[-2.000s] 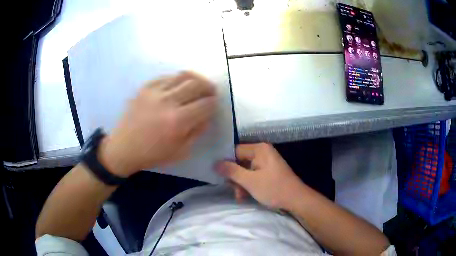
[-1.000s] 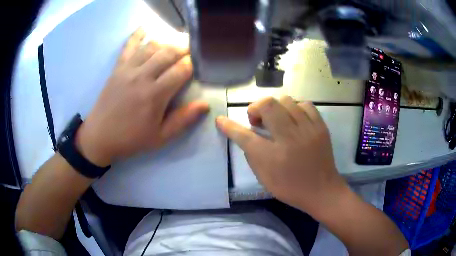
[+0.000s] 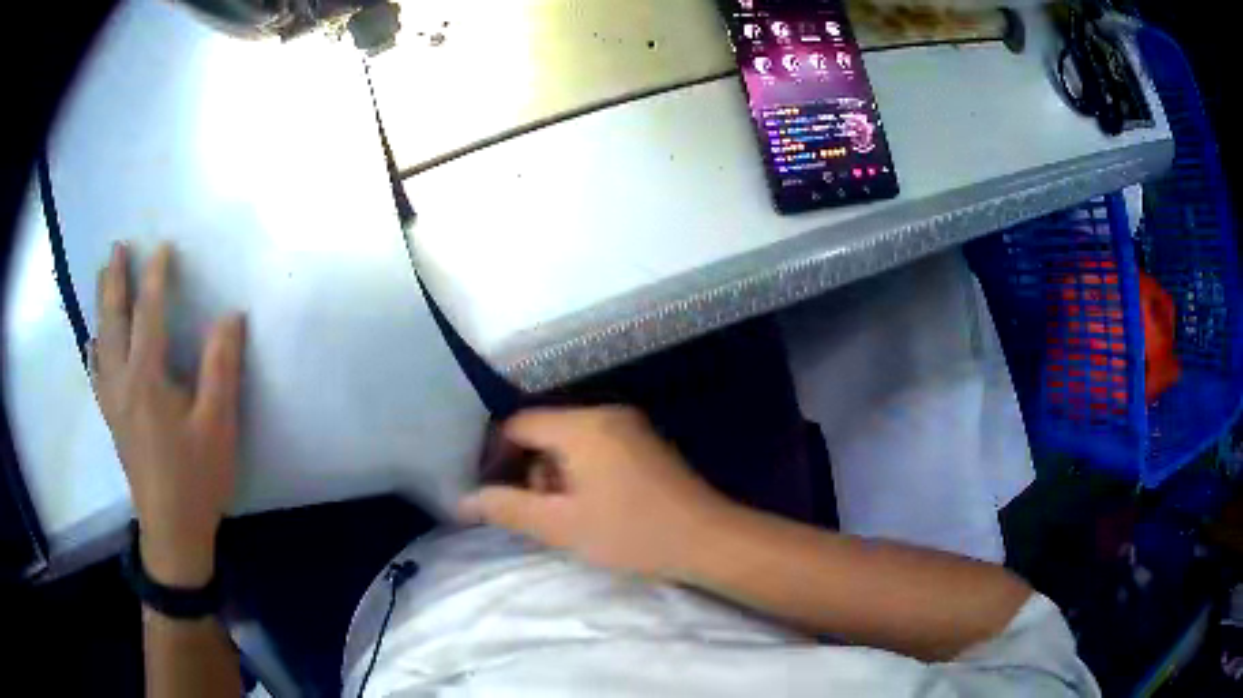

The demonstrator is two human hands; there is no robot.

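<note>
A white fabric panel (image 3: pixel 320 314) lies on the machine table, its near edge hanging over the front. A black strip (image 3: pixel 457 341) runs along its right edge; another dark edge shows along its left side. My left hand (image 3: pixel 171 396) lies flat on the panel's left part, fingers spread, holding nothing. My right hand (image 3: pixel 579 477) pinches the panel's near right corner at the black strip, just off the table's front edge. The sewing machine's metal parts (image 3: pixel 368 25) show at the top, cut off by the frame; the needle area is not clear.
A lit smartphone (image 3: pixel 818 109) lies on the table right of the panel. A black cable bundle (image 3: pixel 1097 75) lies at the table's far right. A blue basket (image 3: pixel 1145 327) with an orange-red item stands at the right. White cloth (image 3: pixel 907 409) hangs below the ruler-marked table edge (image 3: pixel 709 307).
The view has shifted, and the machine head now shows only at the top. My right hand has moved from the table down to the panel's near corner and grips it. My left hand has moved nearer and left.
</note>
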